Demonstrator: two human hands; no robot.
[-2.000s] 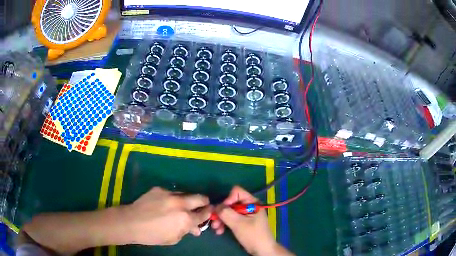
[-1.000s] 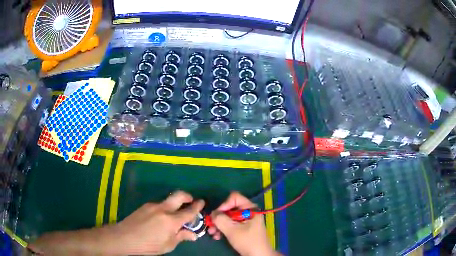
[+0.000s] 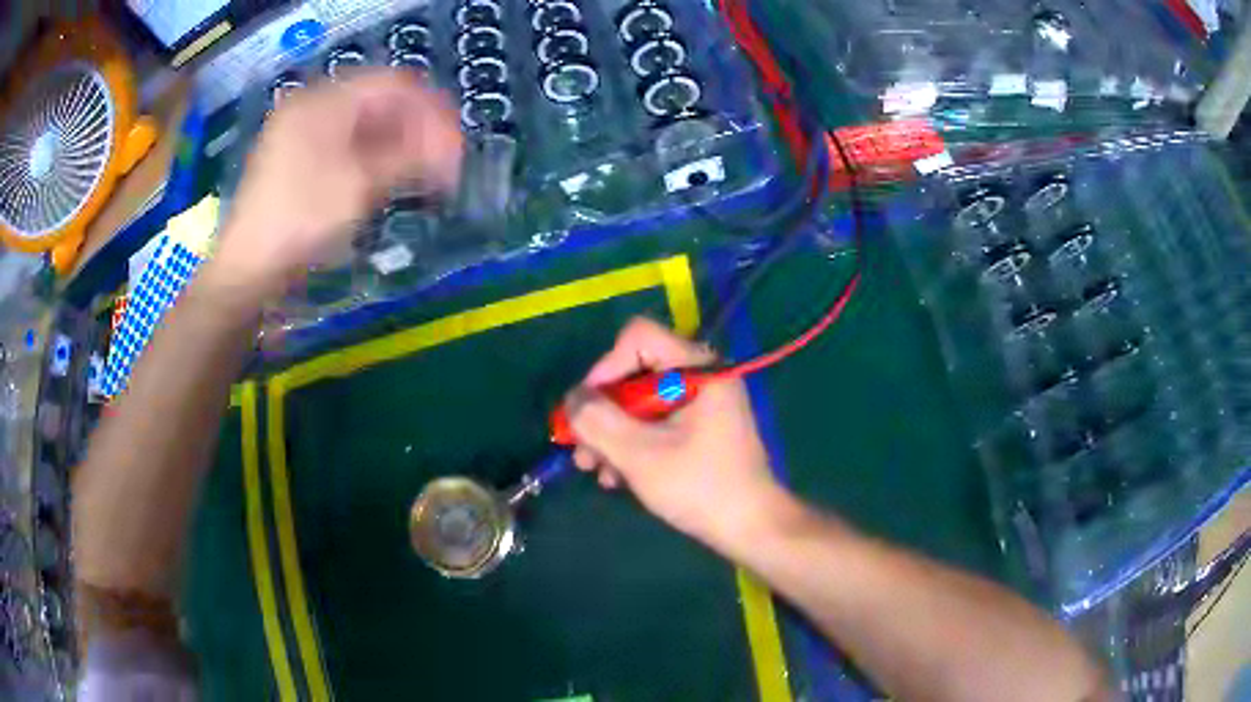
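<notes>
My right hand (image 3: 672,439) holds the red test probe (image 3: 638,398) with a blue spot, above the mat. The round brass-silver contact base (image 3: 462,527) lies on the dark green mat left of and below it, with nothing on it and a dark lead attached. My left hand (image 3: 343,165) is blurred over the front left of the central blister tray (image 3: 576,192); whether its fingers hold a part cannot be seen. Black round parts with silver rings (image 3: 567,82) fill rows of that tray.
An orange fan (image 3: 62,144) stands upper left, above the blue-dot sheet (image 3: 154,302). A partly filled tray (image 3: 1056,357) lies right, another tray (image 3: 1015,69) behind it. Red and dark cables (image 3: 840,295) and a red patch (image 3: 878,148) lie between. Yellow tape (image 3: 480,321) frames the mat.
My left hand has moved from the mat up to the central tray. My right hand with the probe has come away from it, uncovering the contact base. The view has shifted.
</notes>
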